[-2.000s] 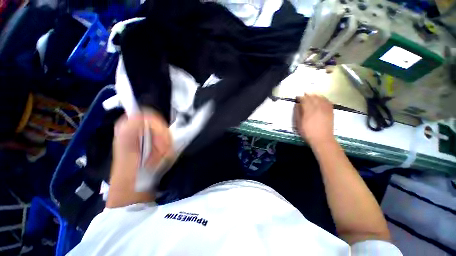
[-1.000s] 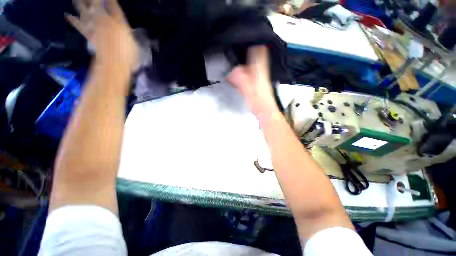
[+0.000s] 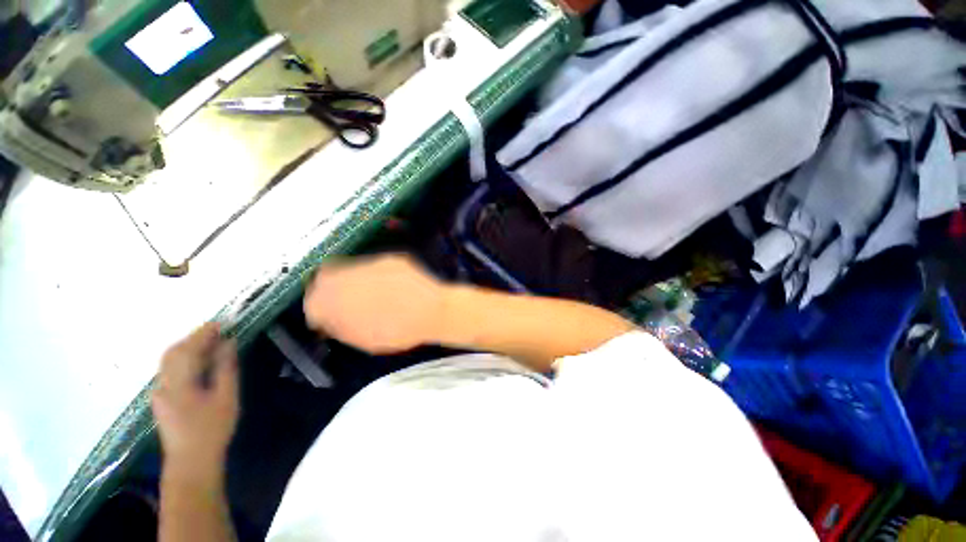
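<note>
My left hand (image 3: 198, 390) is at the green table edge at the lower left, fingers curled, with a small dark spot between them; whether it holds anything is unclear. My right hand (image 3: 371, 303) is blurred, bent inward just in front of the edge, its fingers hidden. A narrow grey strip (image 3: 301, 357) shows below and between my hands. The sewing machine (image 3: 79, 101) stands at the upper left with its lit screen. Black-handled scissors (image 3: 344, 111) lie on its bed beside a small yellow tool (image 3: 293, 66).
The white table's green ruler edge (image 3: 365, 201) runs diagonally. A white tape roll (image 3: 440, 46) sits near its end, tail hanging over. A pale striped bundle (image 3: 678, 132) lies at the upper right, above blue crates (image 3: 816, 371). A red object (image 3: 816, 476) is at the lower right.
The view has swung right to the table's end and striped bundle. The black cloth is out of view. Both hands have come back from the far side to the front edge.
</note>
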